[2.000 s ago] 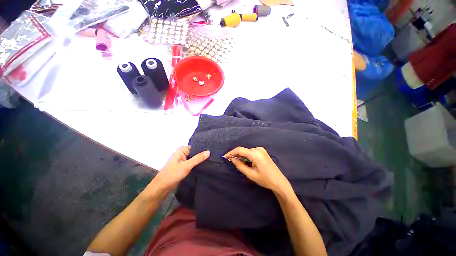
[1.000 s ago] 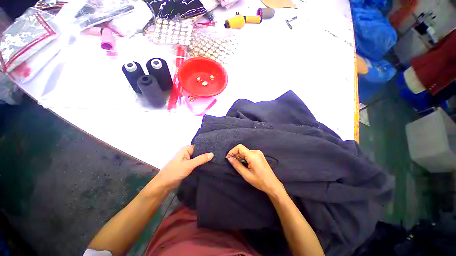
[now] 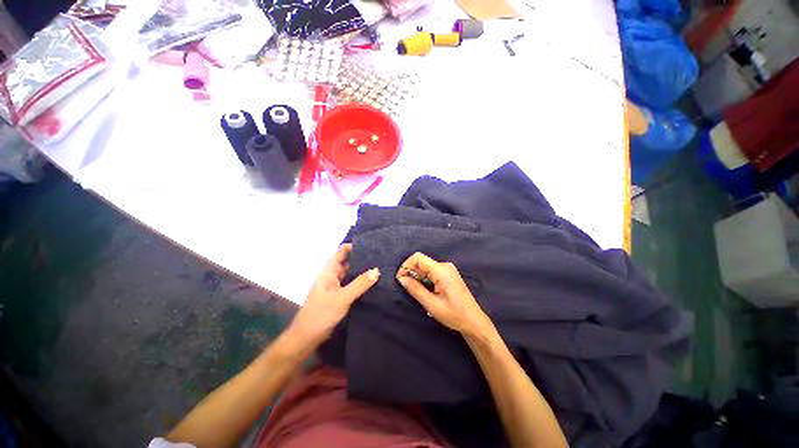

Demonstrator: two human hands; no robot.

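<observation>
A dark garment (image 3: 526, 289) lies heaped over my lap and the table's front edge. My left hand (image 3: 337, 293) grips the garment's left edge, thumb on top and fingers partly hidden behind the cloth. My right hand (image 3: 438, 289) is just right of it over the cloth, thumb and forefinger pinched together. Something small and dark with a metal glint, perhaps thread snips (image 3: 420, 278), sits inside the right palm. A needle or thread between the fingertips is too small to tell.
On the white table (image 3: 491, 114) are a red dish (image 3: 359, 140) with a few buttons, three black thread cones (image 3: 272, 159), button sheets (image 3: 307, 61), yellow spools (image 3: 415, 44) and clear bags (image 3: 53, 70). Blue bags (image 3: 657, 61) and a white bin (image 3: 760, 249) stand on the right.
My left hand has shifted slightly right along the cloth edge, with its fingers further behind the cloth. My right hand stays close to the same spot, still pinched. The view has shifted slightly.
</observation>
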